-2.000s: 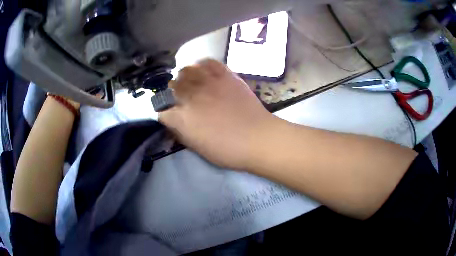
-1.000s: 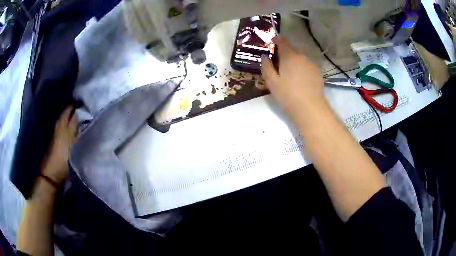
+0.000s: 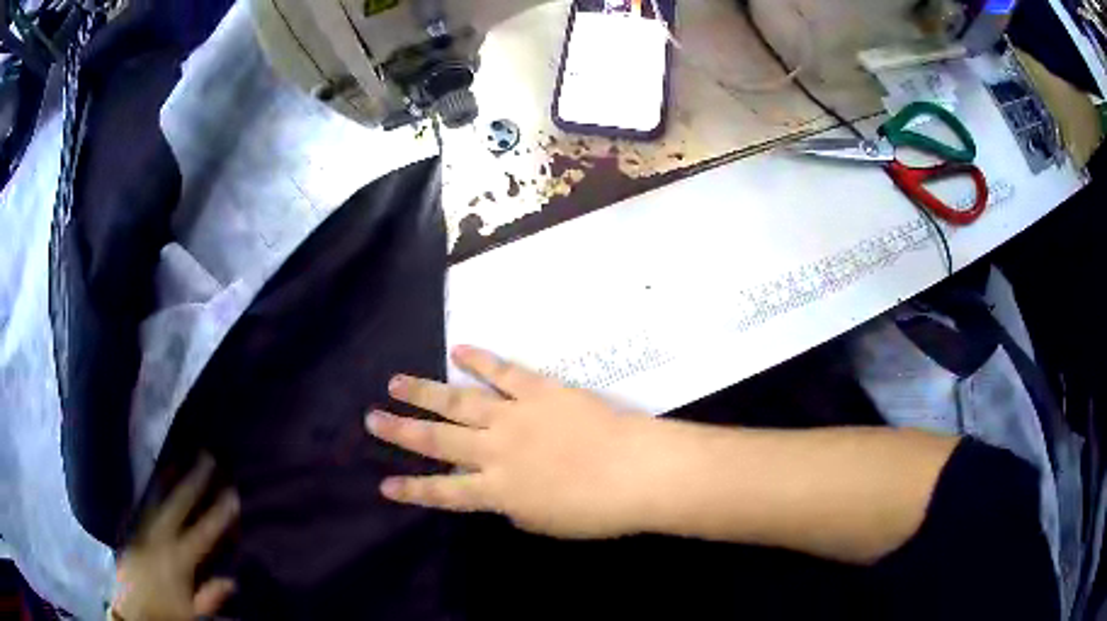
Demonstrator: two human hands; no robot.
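Observation:
A dark garment panel (image 3: 328, 328) lies flat from the needle area down to the table's front edge, its narrow tip under the sewing machine head (image 3: 364, 61). My right hand (image 3: 534, 455) lies palm down on the panel's right part with fingers spread. My left hand (image 3: 182, 546) is blurred at the lower left, over the panel's left edge, with fingers apart and cut off by the frame's edge. Mottled grey-blue lining (image 3: 243, 158) lies behind and left of the panel. The presser foot is too small to make out clearly.
A smartphone (image 3: 613, 73) with a white screen lies on the worn machine bed (image 3: 595, 182). A small silver disc (image 3: 501, 136) is right of the needle. Scissors (image 3: 929, 158) with green and red handles and a thin black cord (image 3: 941, 243) lie right. More grey and dark cloth (image 3: 929, 388) hangs at the lower right.
My right hand has left the phone and moved down-left onto the cloth. The panel now shows its dark side where grey showed before. My left hand has moved lower. The phone screen has turned white.

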